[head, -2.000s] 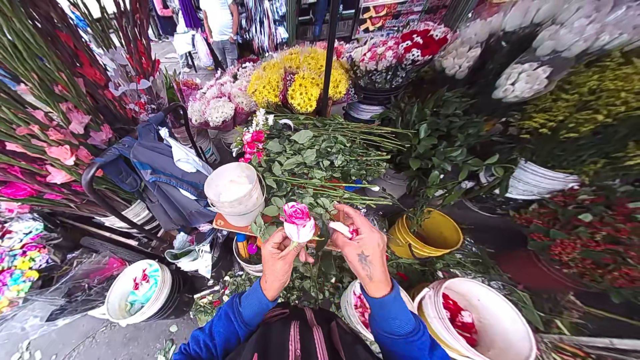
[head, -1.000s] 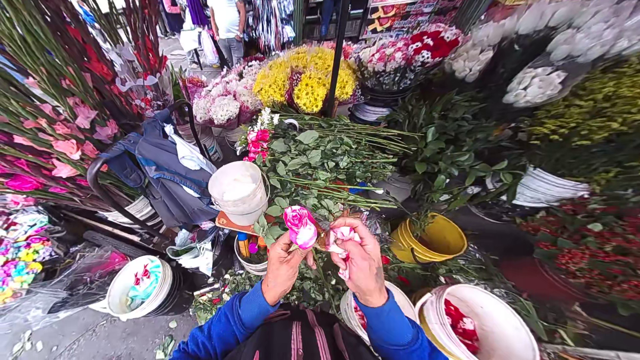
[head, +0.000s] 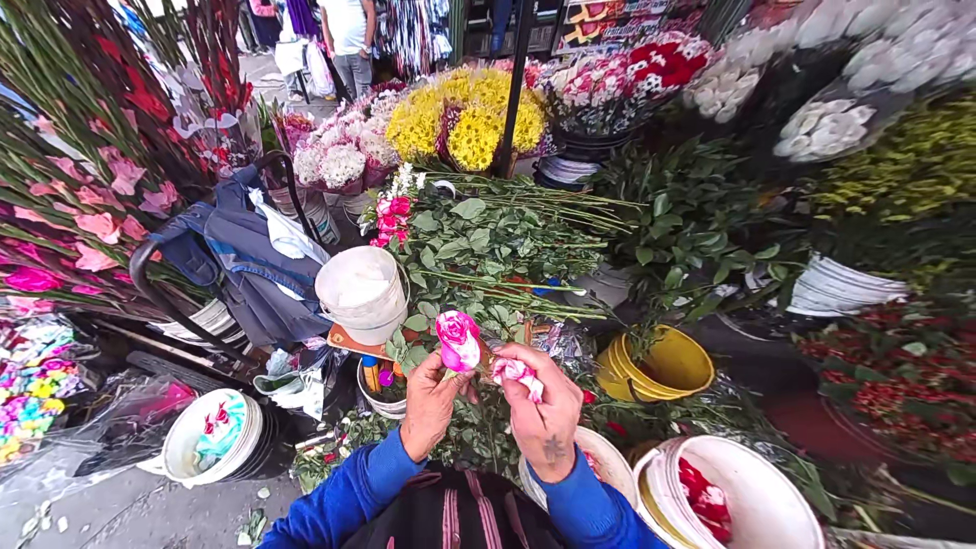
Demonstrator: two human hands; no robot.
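Between the fingers of my left hand (head: 435, 400) a pink and white rose (head: 458, 340) stands upright, gripped just below its bloom. Close on its right, my right hand (head: 543, 412) pinches several loose pink and white petals (head: 518, 375). Beyond both hands lies a pile of leafy rose stems (head: 488, 248), with pink rose blooms (head: 393, 219) at its left end. A white bucket (head: 363, 293) stands on a board behind my left hand. Under my right forearm, a white bucket (head: 602, 457) is partly hidden.
White buckets with red petals (head: 705, 499) stand lower right, a yellow bucket (head: 679, 366) above them. A white bucket with teal material (head: 217, 435) sits lower left, near a blue backpack (head: 263, 267). Bunches of yellow flowers (head: 473, 141) stand behind a dark pole (head: 515, 91). A person (head: 349, 46) stands farther back.
Two seconds ago the rose was rounder and fuller, and fewer petals were in my right hand. The rose now looks narrower, and my right hand holds a bundle of petals.
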